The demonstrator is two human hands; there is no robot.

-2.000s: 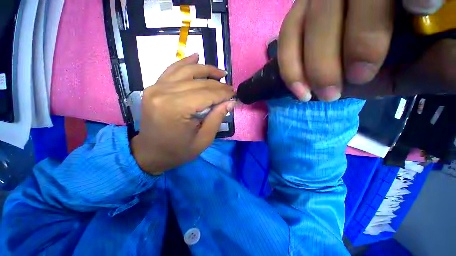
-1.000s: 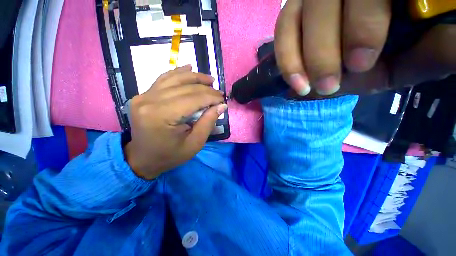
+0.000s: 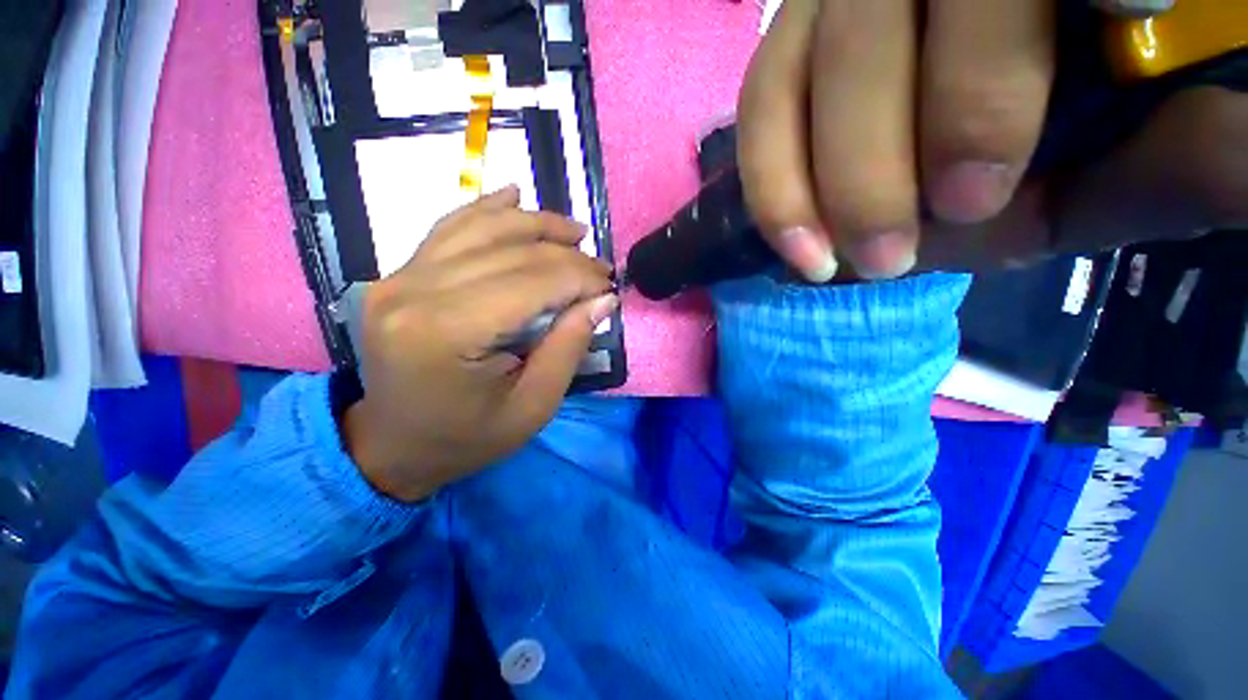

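Note:
An opened tablet screen assembly (image 3: 445, 151) lies on the pink mat, black-edged with white inside and a gold flex cable (image 3: 475, 130). My left hand (image 3: 472, 328) rests over its lower part, thumb and fingertips pinched at the right edge. A slim grey tool, perhaps tweezers (image 3: 531, 330), shows between thumb and palm. My right hand (image 3: 910, 137) is wrapped round a black electric screwdriver (image 3: 705, 239) with a yellow-orange part. The driver's tip meets the tablet's right edge by my left fingertips. Any screw there is too small to tell.
The pink mat (image 3: 219, 205) lies under the work. Dark slabs with white sheets (image 3: 107, 205) stand at the left edge. More dark slabs (image 3: 1020, 321) lie at the right. A blue bin (image 3: 985, 527) with white-edged items is below right. A dark block (image 3: 717, 148) sits behind the driver.
The tablet and both hands have shifted slightly left and down in view. The driver's tip remains at the tablet's right edge, and both hands keep their holds.

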